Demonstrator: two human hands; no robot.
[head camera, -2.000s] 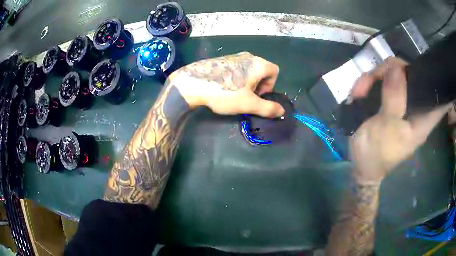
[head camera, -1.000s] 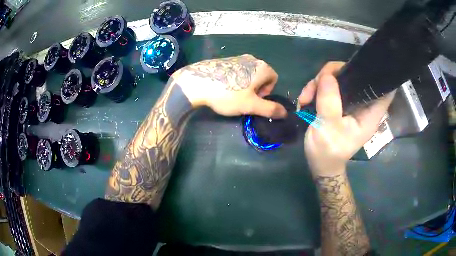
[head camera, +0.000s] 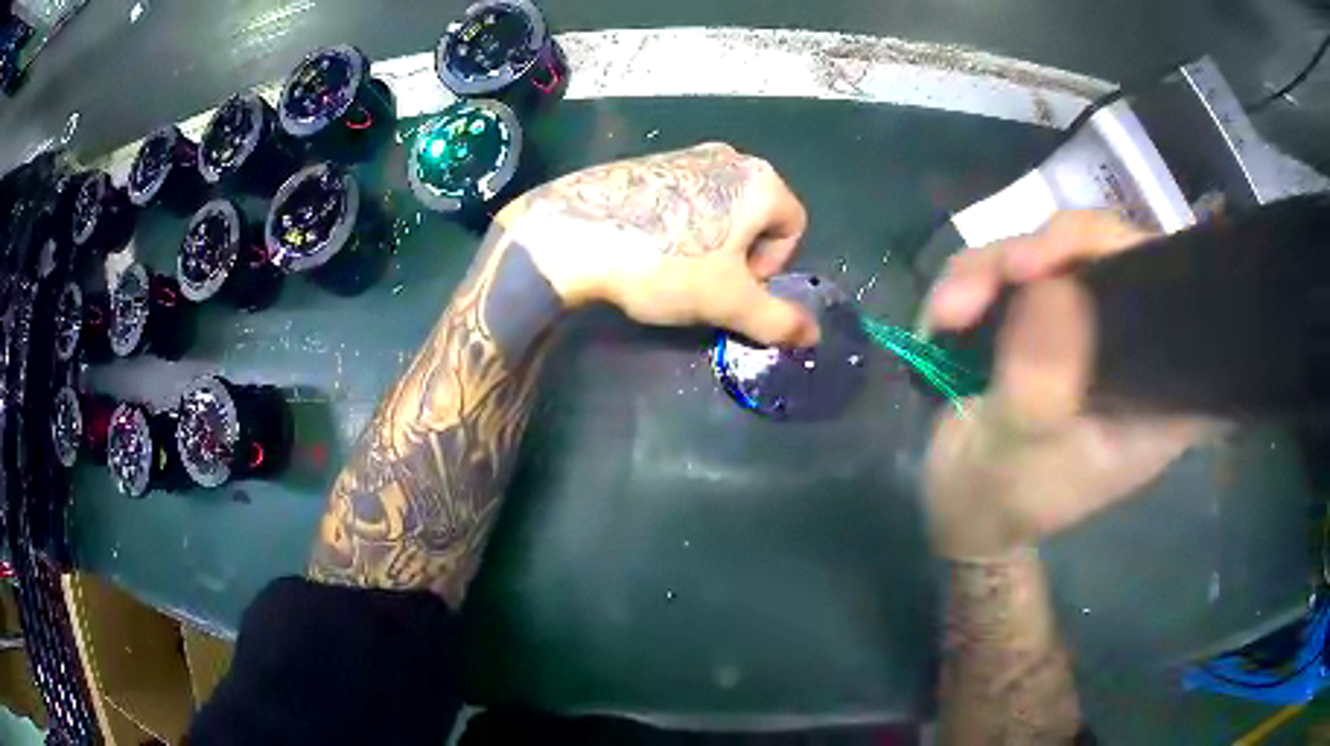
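Note:
A round dark unit (head camera: 817, 376) lies on the green bench with a blue glow along its left edge. Thin green-lit strands (head camera: 919, 357) run from its right side. My left hand (head camera: 700, 248) holds the unit, its thumb pressed on the top. My right hand (head camera: 1036, 379), blurred, is right of the unit and grips a thick black electric screwdriver (head camera: 1225, 313). The screwdriver's tip cannot be made out.
Rows of black round units (head camera: 314, 216) stand at left, one glowing green (head camera: 464, 155). A grey-white and black screw feeder (head camera: 1116, 168) is behind my right hand. A white strip (head camera: 817, 66) crosses the back. A cardboard box (head camera: 131, 656) is at lower left.
My right hand and the screwdriver have swung from the unit's right edge to the right, uncovering part of the feeder. The standing unit's glow and the strands turned from blue to green.

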